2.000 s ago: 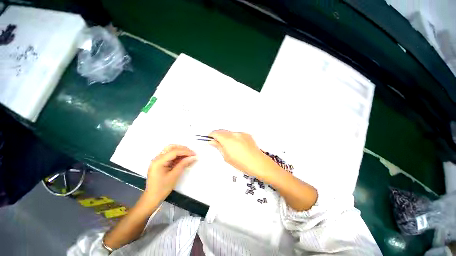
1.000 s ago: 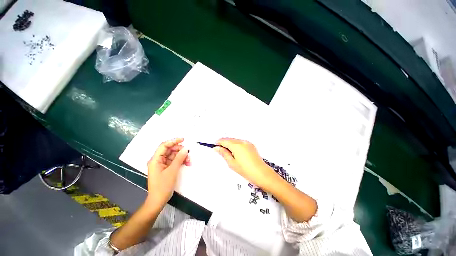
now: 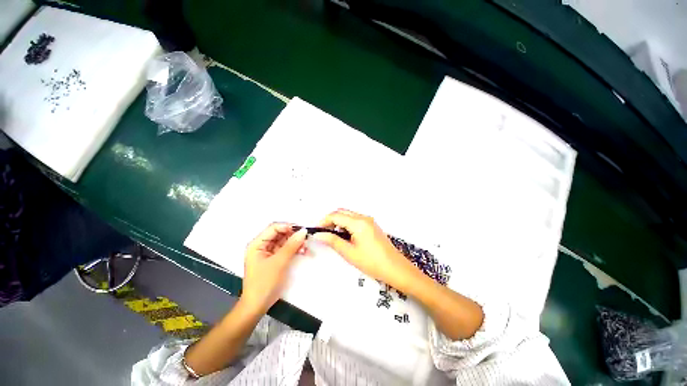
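My right hand (image 3: 360, 245) holds black tweezers (image 3: 325, 231) over the white work pad (image 3: 264, 197). Their tips reach the fingertips of my left hand (image 3: 270, 260). The left thumb and forefinger are pinched together; a tiny dark part seems to be between them, but it is mostly hidden. Small dark parts (image 3: 422, 260) lie heaped beside my right forearm. A few separate dark parts (image 3: 401, 318) lie loose nearer my body. Tiny specks (image 3: 296, 173) lie on the pad beyond my hands.
A white compartment tray (image 3: 490, 166) is at the right. A green tag (image 3: 245, 167) is on the pad's left edge. A crumpled clear bag (image 3: 181, 94) lies left on the green bench. Another white pad (image 3: 90, 98) with dark parts is far left. A bag of dark parts (image 3: 625, 343) is far right.
My hands have come together. The tweezers' tips, apart from my left hand before, now meet its fingertips. The tweezers' arms were spread at first and look closed now.
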